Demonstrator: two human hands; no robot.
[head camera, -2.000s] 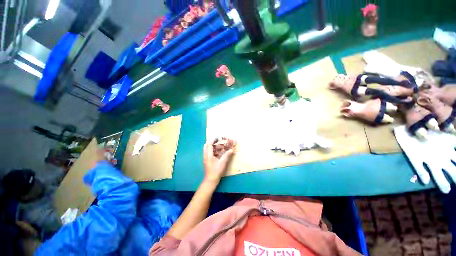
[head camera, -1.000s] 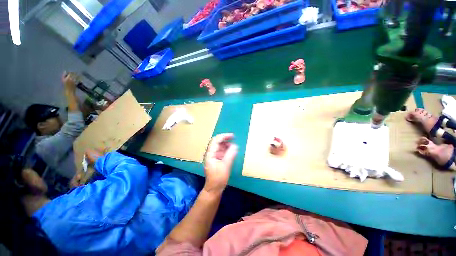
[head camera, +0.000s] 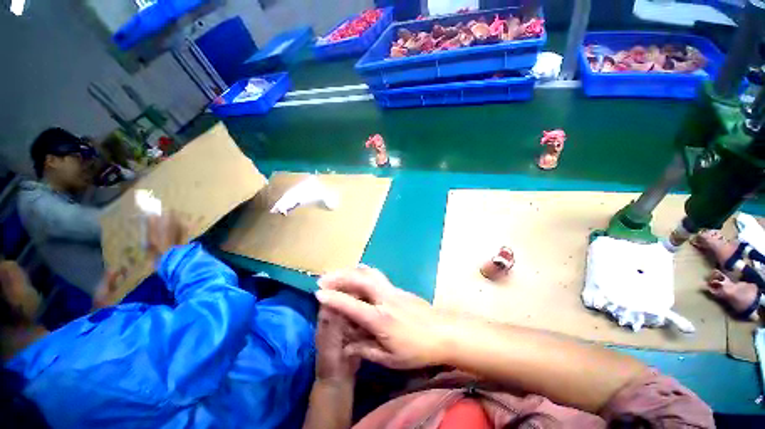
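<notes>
My left hand (head camera: 338, 339) and my right hand (head camera: 382, 323) are together over the bench edge, left of the cardboard work sheet (head camera: 537, 306). My right hand lies over my left and partly hides it. No object shows in either hand; the space between them is hidden. A small tan moulded part (head camera: 498, 263) lies on the sheet. The white-wrapped press pad (head camera: 627, 281) sits right of it, under the green bench press (head camera: 723, 138).
Joined figure pieces (head camera: 551, 148) stand on the green belt. Blue crates (head camera: 457, 63) of parts stand beyond. Left, a white cloth (head camera: 306, 194) lies on another board. A blue-sleeved person (head camera: 180, 335) holds a tilted cardboard sheet (head camera: 189, 188). Banded figure pieces (head camera: 736, 295) lie far right.
The view has turned left. My left hand let go of the tan part earlier, and it lies on the sheet. My right hand has come in and joined my left. The neighbour's cardboard is lifted.
</notes>
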